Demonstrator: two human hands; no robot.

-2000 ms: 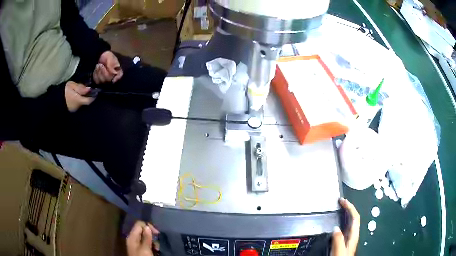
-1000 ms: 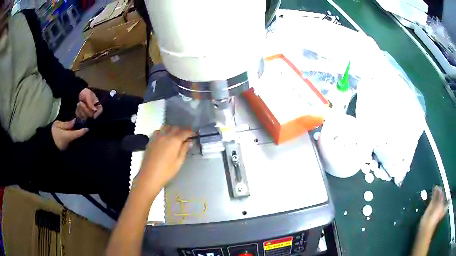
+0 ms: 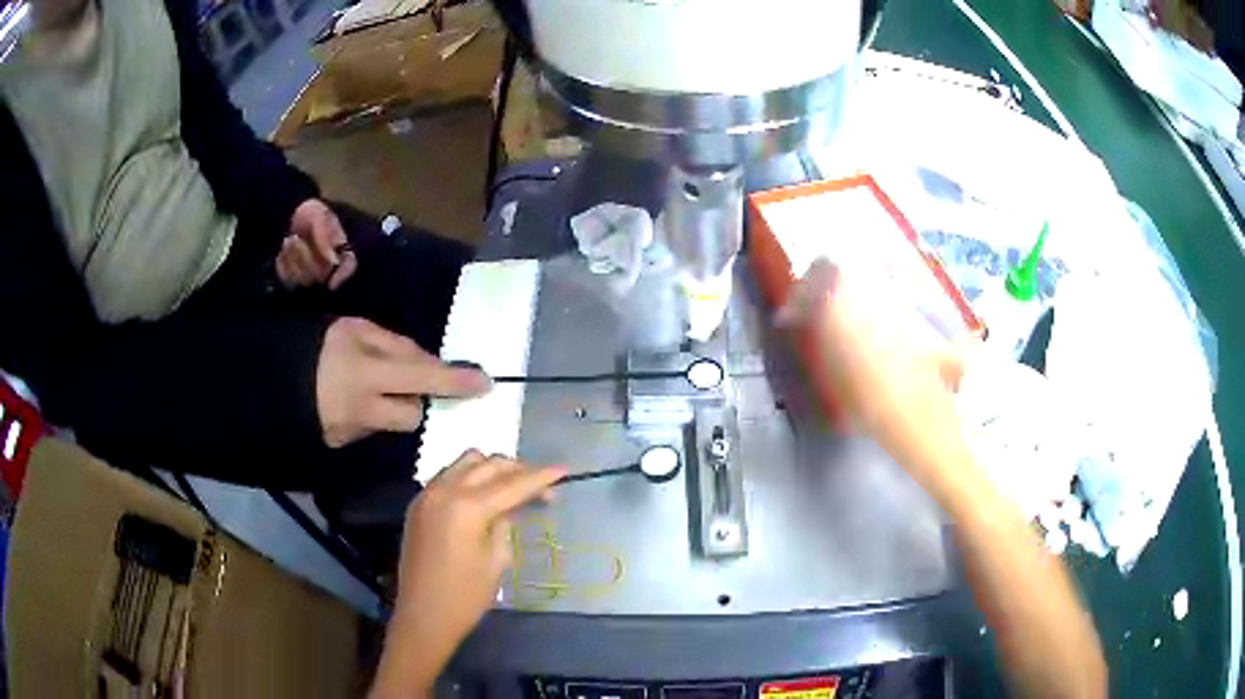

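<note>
My left hand [image 3: 458, 539] grips a thin black stem [image 3: 601, 475] whose end carries a white disc [image 3: 660, 464], over the plate left of the slotted clamp bar [image 3: 721, 485]. Another stem [image 3: 587, 377] lies across the support pad [image 3: 485, 328], its white disc end [image 3: 705, 373] on the nest block [image 3: 660, 407] below the horn [image 3: 707, 303]. A coworker's hand is at its left end. My right hand [image 3: 847, 341] is blurred, over the left part of the orange box [image 3: 874, 198]; I cannot tell whether it holds anything.
The coworker [image 3: 116, 178] sits at left, arm reaching to the plate. The machine head [image 3: 696, 68] hangs above. Yellow bands [image 3: 546, 567] lie on the plate. A green-tipped bottle [image 3: 1028, 266] and clear plastic bag [image 3: 1133, 382] are at right. A carton [image 3: 82, 546] of stems is lower left.
My left hand moved nearer, away from the nest, with a stem. The coworker's hand came in from the left to a stem lying at the nest. My right hand moved from the green table to the orange box.
</note>
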